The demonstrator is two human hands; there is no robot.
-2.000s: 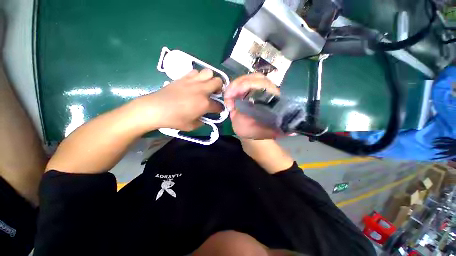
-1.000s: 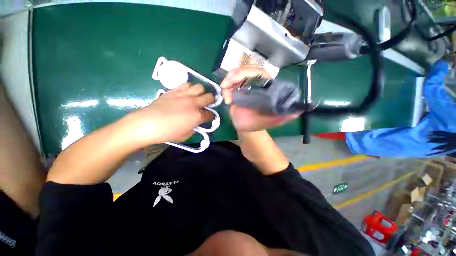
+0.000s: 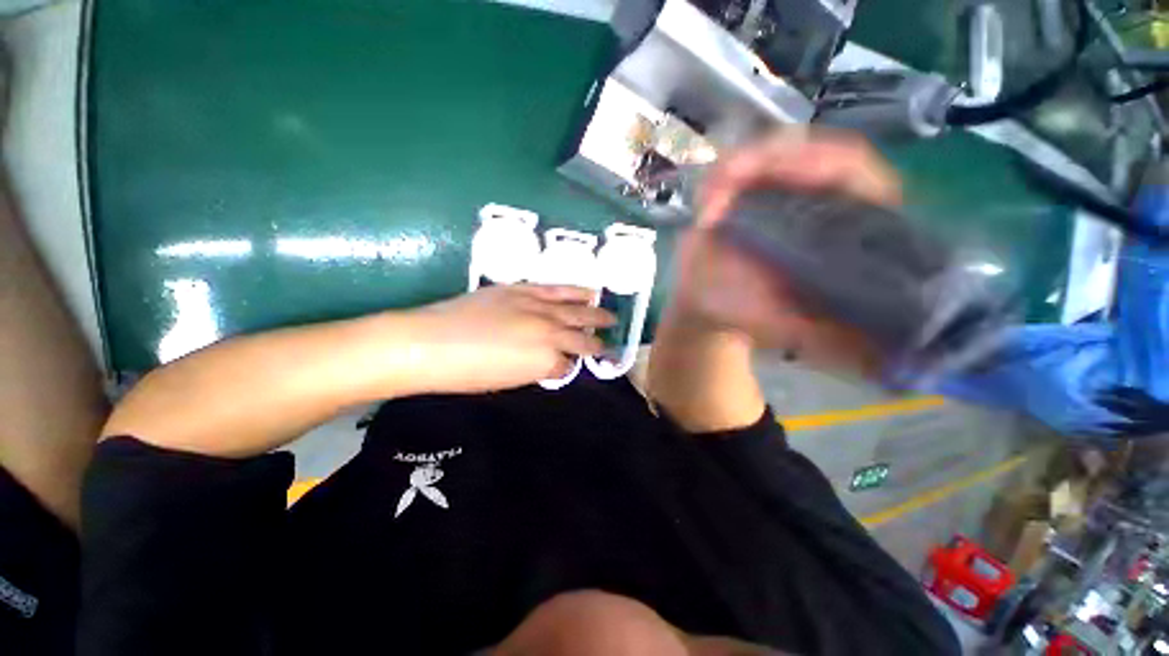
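Observation:
Three white plastic housings point(image 3: 627, 263) lie side by side on the green bench, round solid ends away from me and open loops towards me. My left hand point(image 3: 538, 336) lies over the loops of the left and middle housings, its fingertips at the right one. My right hand point(image 3: 769, 244), blurred, is closed around the grey electric screwdriver point(image 3: 846, 263), in front of the screw feeder. The screwdriver's tip is hidden or too blurred to see. No screws can be told apart on the housings.
The silver screw feeder point(image 3: 641, 141) stands behind my right hand. A second grey screwdriver point(image 3: 878, 92) with a black cord rests beside it. A person's blue sleeve point(image 3: 1070, 372) is at the right. Another person's bare arm point(image 3: 39, 320) is at the left edge.
The three housings have turned from slanting to nearly upright in view and shifted right, with my left hand over them. My right hand has moved right with the screwdriver, away from the housings.

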